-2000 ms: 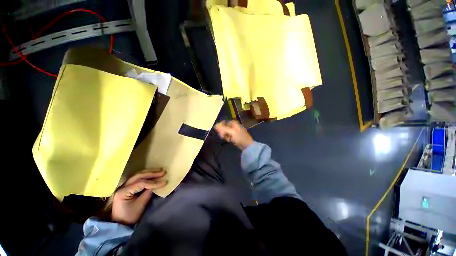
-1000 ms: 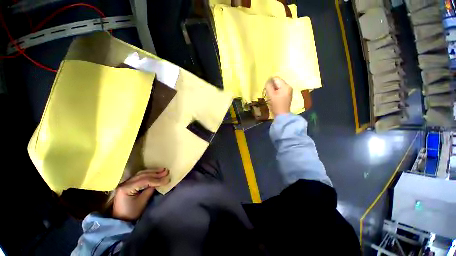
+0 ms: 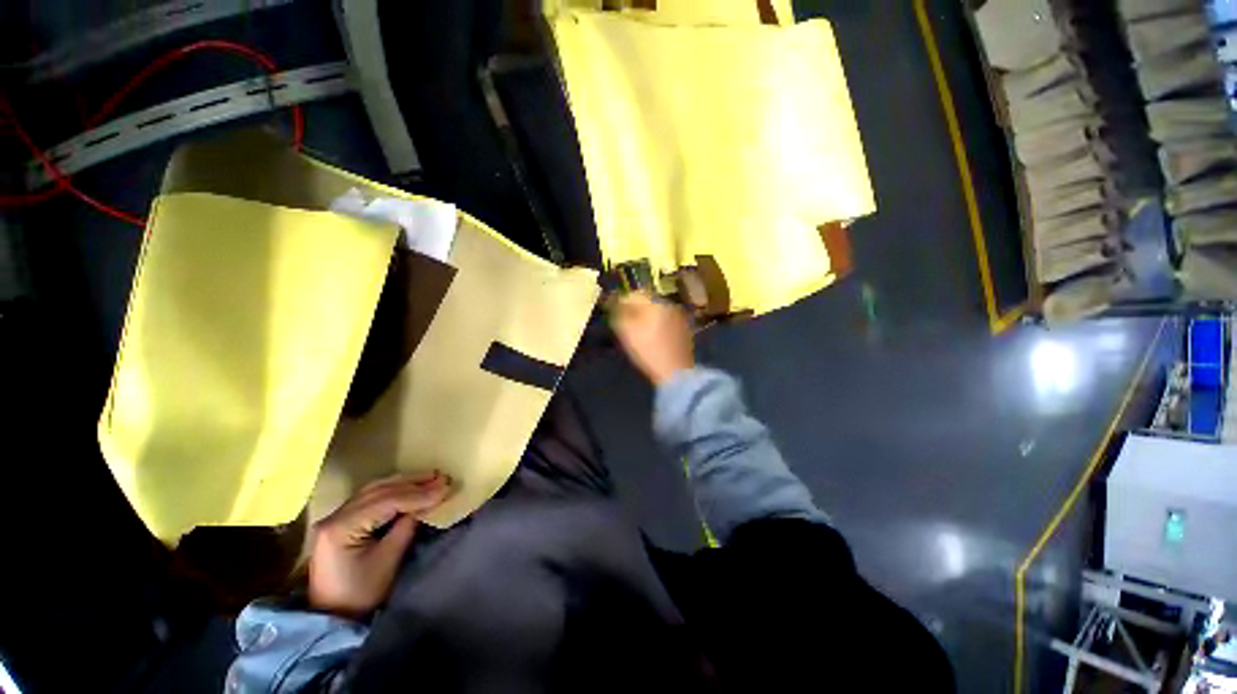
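A yellow foam-backed sewn cover [image 3: 244, 359] lies open on the left of the view, above my lap. Its tan inner panel [image 3: 468, 346] has a short black strip [image 3: 522, 365], and a white scrap [image 3: 421, 221] shows inside beside dark brown material. My left hand [image 3: 364, 542] holds the lower edge, its fingers on the tan panel. My right hand [image 3: 654, 332] is beside the panel's upper right corner, fingers bent. Small dark shapes lie at its fingertips; whether it holds a tool cannot be told.
A stack of yellow covers [image 3: 719, 149] with brown ends stands ahead, beyond my right hand. Racks of beige pieces [image 3: 1065, 176] stand on the right. A red hose [image 3: 204, 48] loops at upper left. Yellow lines [image 3: 956, 163] mark the dark floor. A dark apron [image 3: 522, 583] covers my lap.
My right hand moved from the panel corner out over the yellow stack, then back to the corner. My left hand keeps its place, and the tan panel has shifted slightly left since one second ago.
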